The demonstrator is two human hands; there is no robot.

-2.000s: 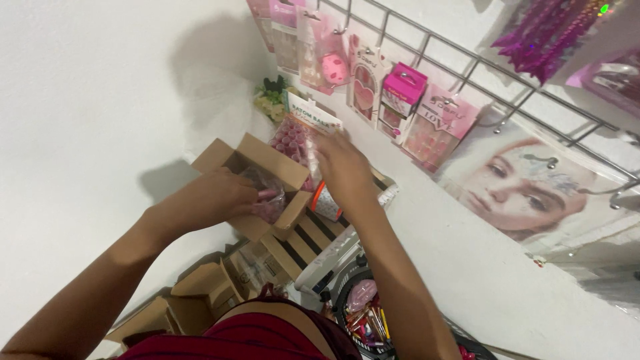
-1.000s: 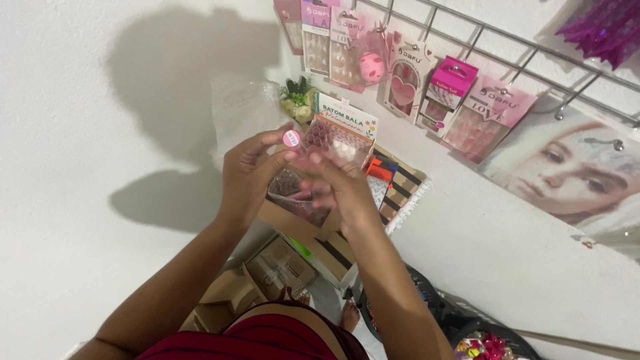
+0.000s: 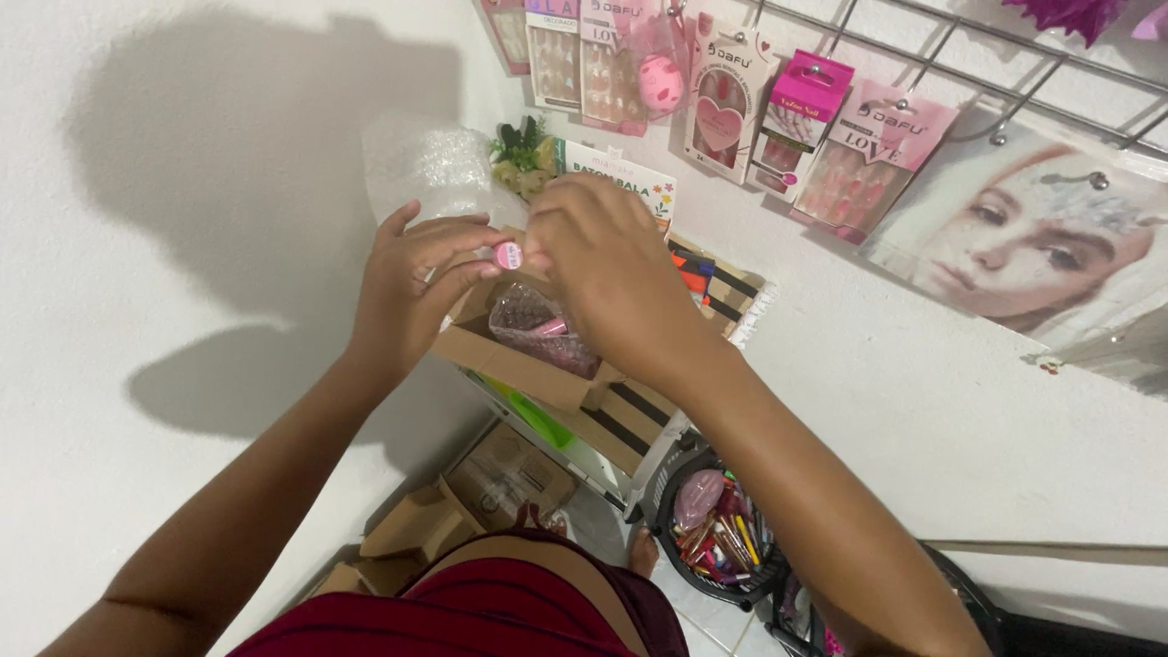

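Observation:
A small pink cylinder with a labelled round end point(image 3: 508, 255) is pinched between the thumb and fingers of my left hand point(image 3: 424, 274). Close beside its right side, the fingers of my right hand point(image 3: 593, 255) are curled together; whether they hold anything cannot be seen. Below both hands lies an opened cardboard box point(image 3: 520, 365). Inside it rests a clear bubble-wrap bag point(image 3: 538, 319) with a pink tube showing. A display box of lipsticks point(image 3: 616, 169) stands behind my right hand and is partly covered by it.
Packaged false nails point(image 3: 721, 100) hang from a wire grid point(image 3: 949, 64) on the wall. Artificial flowers point(image 3: 523, 157) and more bubble wrap point(image 3: 438, 169) are behind the box. A slatted stand point(image 3: 630, 415) supports it. Below are a black basket of cosmetics point(image 3: 725, 529) and open cartons point(image 3: 424, 525).
My left hand has come up out of the cardboard box and now holds the small pink cylinder. My right hand has moved from the lipstick display to beside it.

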